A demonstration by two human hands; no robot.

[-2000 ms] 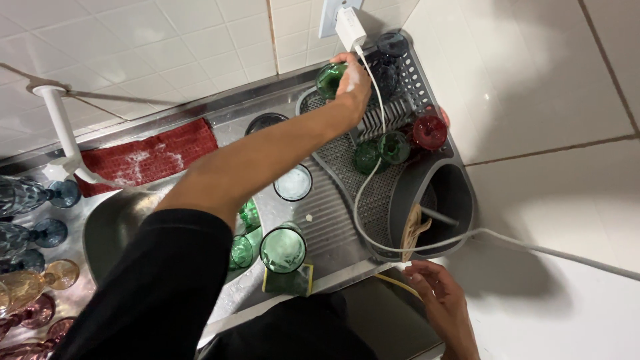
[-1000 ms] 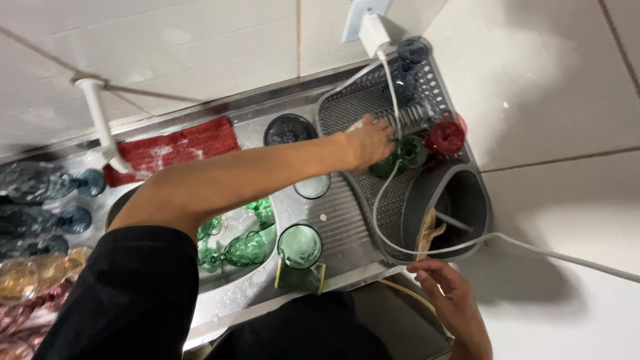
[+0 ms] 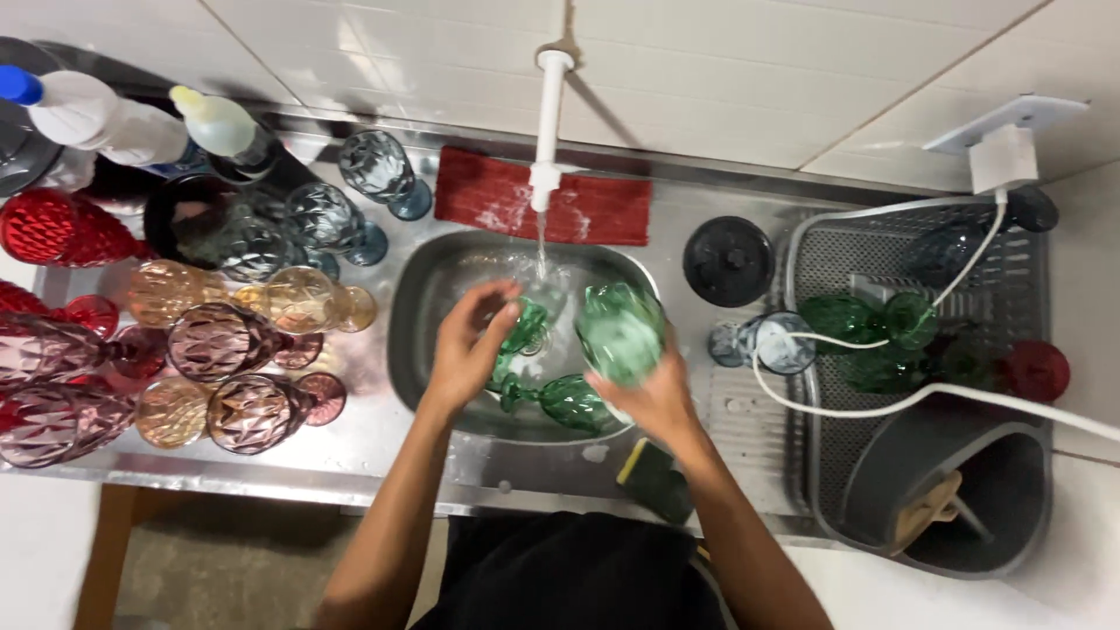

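Over the right side of the steel sink basin (image 3: 411, 376), my right hand (image 3: 652, 389) grips a green glass goblet (image 3: 619, 332), its bowl blurred. My left hand (image 3: 477, 337) is over the basin with fingers curved, beside another green goblet's foot (image 3: 529, 325); whether it touches that glass I cannot tell. A green goblet (image 3: 569, 401) lies on its side in the basin, between and below the hands. Water runs from the white tap (image 3: 544, 171) into the basin behind my hands.
Coloured goblets (image 3: 223, 341) crowd the left counter, bottles (image 3: 114, 118) behind them. A red cloth (image 3: 459, 197) lies under the tap. At right are a black lid (image 3: 728, 261), a blue-grey goblet (image 3: 783, 341), a sponge (image 3: 654, 481), a grey dish rack (image 3: 840, 232) with glasses, and a white cable (image 3: 945, 389) across it.
The view has swung left to the sink. My right hand now holds a green goblet over the basin. An arm that reached into the dish rack is no longer there.
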